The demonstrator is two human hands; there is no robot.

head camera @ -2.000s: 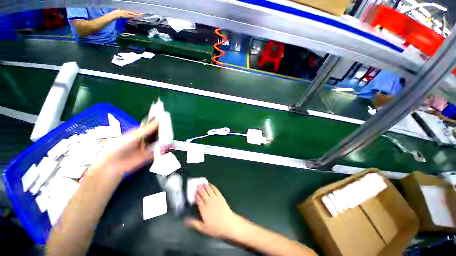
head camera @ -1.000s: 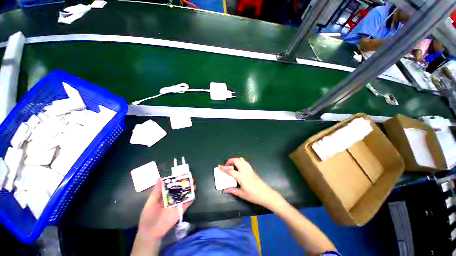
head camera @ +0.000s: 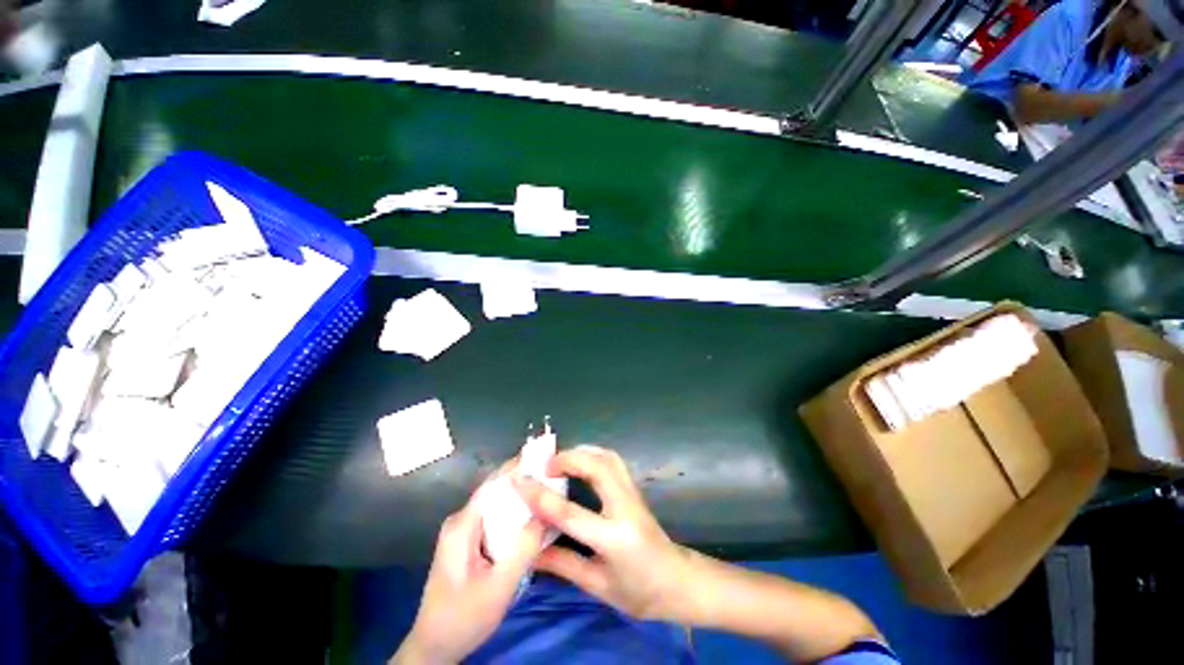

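My left hand (head camera: pixel 470 568) and my right hand (head camera: pixel 621 543) are together low in the middle. Between them they hold a white power adapter (head camera: pixel 509 514), with its plug pins pointing up and away from me. My left hand grips it from the left. My right hand's fingers press on it from the right. A white face shows on it; its dark inside is not visible now. The cover from my right hand is not seen apart from the adapter. A loose cover (head camera: pixel 416 438) lies on the bench to the left, and more covers (head camera: pixel 425 325) lie behind it.
A blue basket (head camera: pixel 266 413) of white covers stands at left. A corded adapter (head camera: pixel 540 211) lies on the green belt (head camera: pixel 649 143). An open carton (head camera: pixel 896 500) with white pieces stands at right, another behind it. A metal post (head camera: pixel 987 208) slants over the belt. A person (head camera: pixel 1058 65) sits far right.
My right hand has moved left with the cover and closed onto the adapter in my left hand. The open inside of the adapter is no longer visible. The view has shifted slightly.
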